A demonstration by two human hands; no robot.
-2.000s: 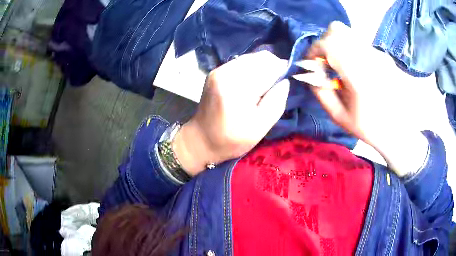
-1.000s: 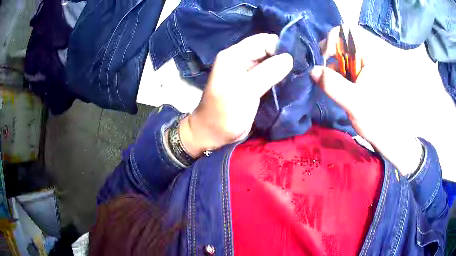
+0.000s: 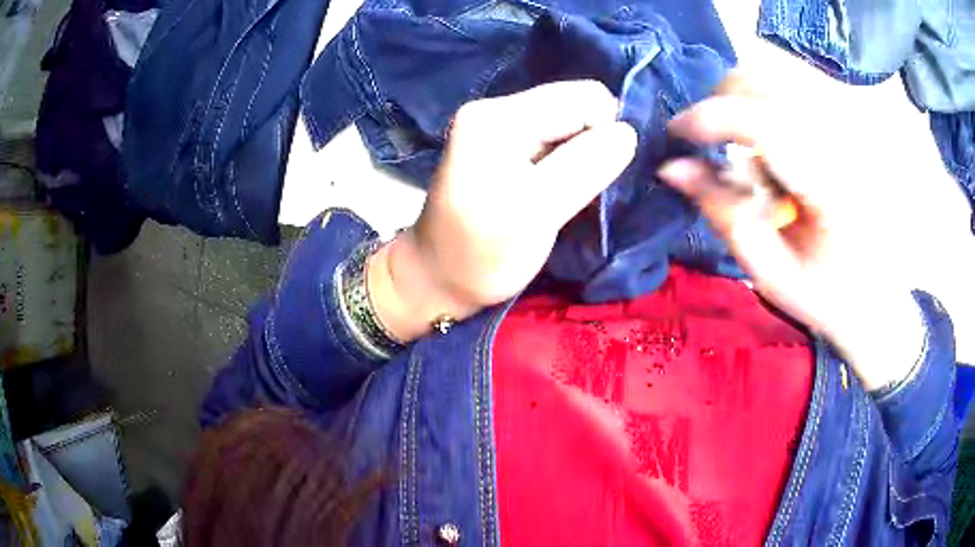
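The dark blue denim garment (image 3: 428, 64) lies bunched on the white table in front of me. My left hand (image 3: 535, 182) pinches a folded seam (image 3: 634, 80) of it between thumb and fingers. My right hand (image 3: 764, 192) is just right of the seam, blurred, its thumb and fingertips close to the denim. It holds the thread snips (image 3: 786, 211), of which an orange patch and a pale blurred part show in the palm. Whether the blades are open is unclear.
Dark blue garments (image 3: 219, 107) hang over the table's left edge. Lighter denim pieces (image 3: 946, 64) lie at the far right. The white table (image 3: 347, 187) shows between them. A carton (image 3: 37, 283) and grey floor (image 3: 160, 331) are at the left.
The snips went from blades at the seam to upright in my right hand, and now lie blurred in the palm. My left hand keeps its pinch while the garment has been turned.
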